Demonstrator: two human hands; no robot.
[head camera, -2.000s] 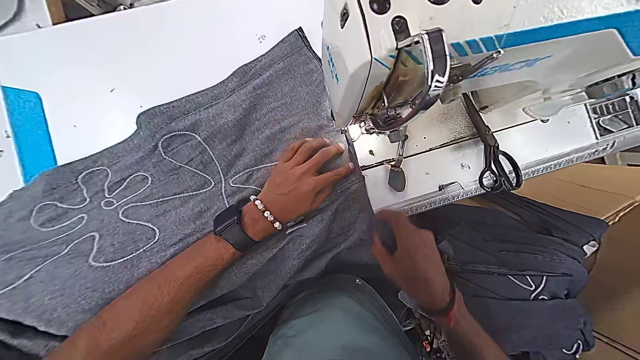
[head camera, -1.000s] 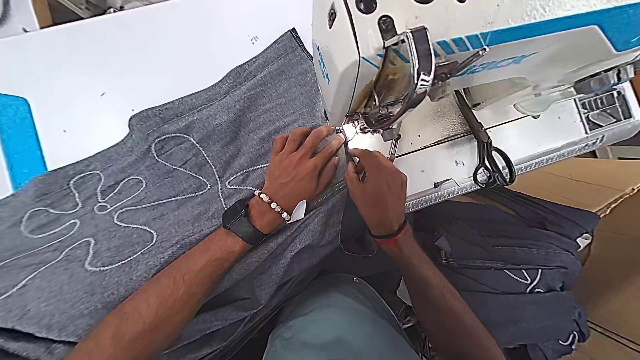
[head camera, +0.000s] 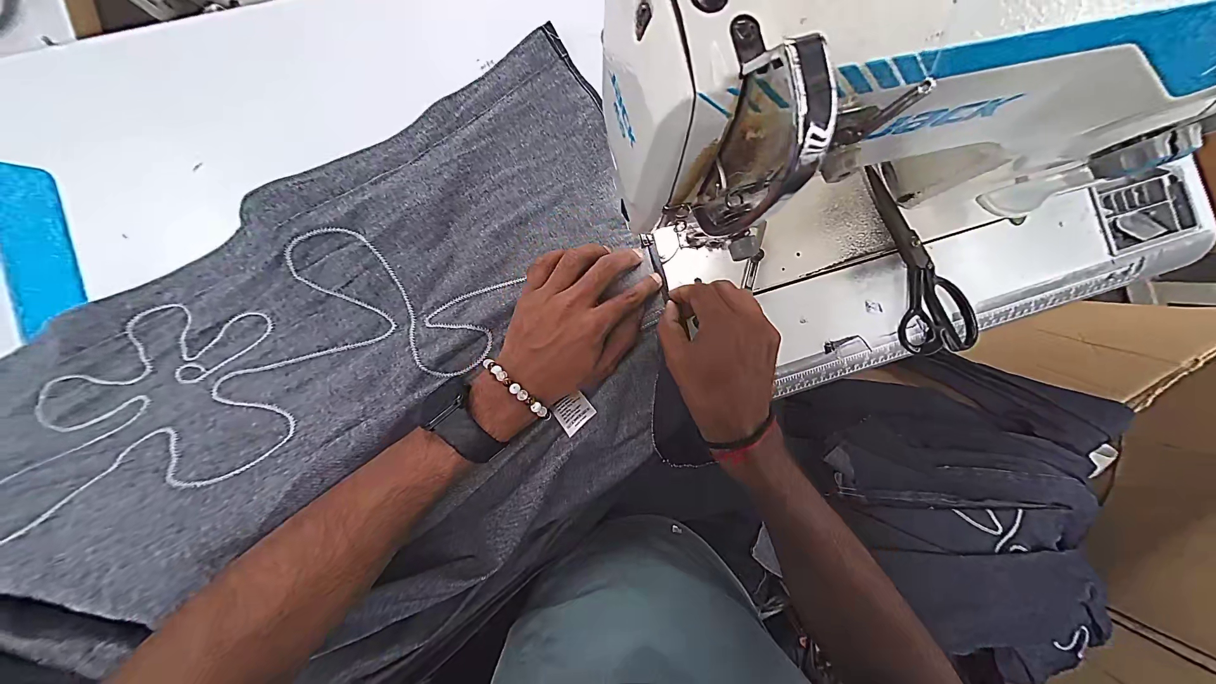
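Note:
A grey fabric garment piece (head camera: 380, 228) with white looping embroidery lies across the white sewing table, its right edge at the needle area of a Jack sewing machine (head camera: 912, 104). My left hand (head camera: 579, 313) presses flat on the fabric, fingertips beside the presser foot (head camera: 746, 242). My right hand (head camera: 722, 351) pinches the fabric's edge between thumb and fingers, just right of my left fingertips. A small white label (head camera: 574, 413) bearing writing shows beside my left wrist. The fingertips of my right hand are partly hidden.
Black-handled scissors (head camera: 936, 304) lie on the machine bed at the right, near a ruler tape (head camera: 1064, 294) along its front edge. Dark folded garments (head camera: 950, 494) with white stitching are heaped at the lower right, beside brown cardboard (head camera: 1159, 494). A parts tray (head camera: 1145, 211) sits at the far right.
My right hand has moved up from below the machine bed to the fabric edge at the needle area and taken hold there. My left hand has stayed on the fabric.

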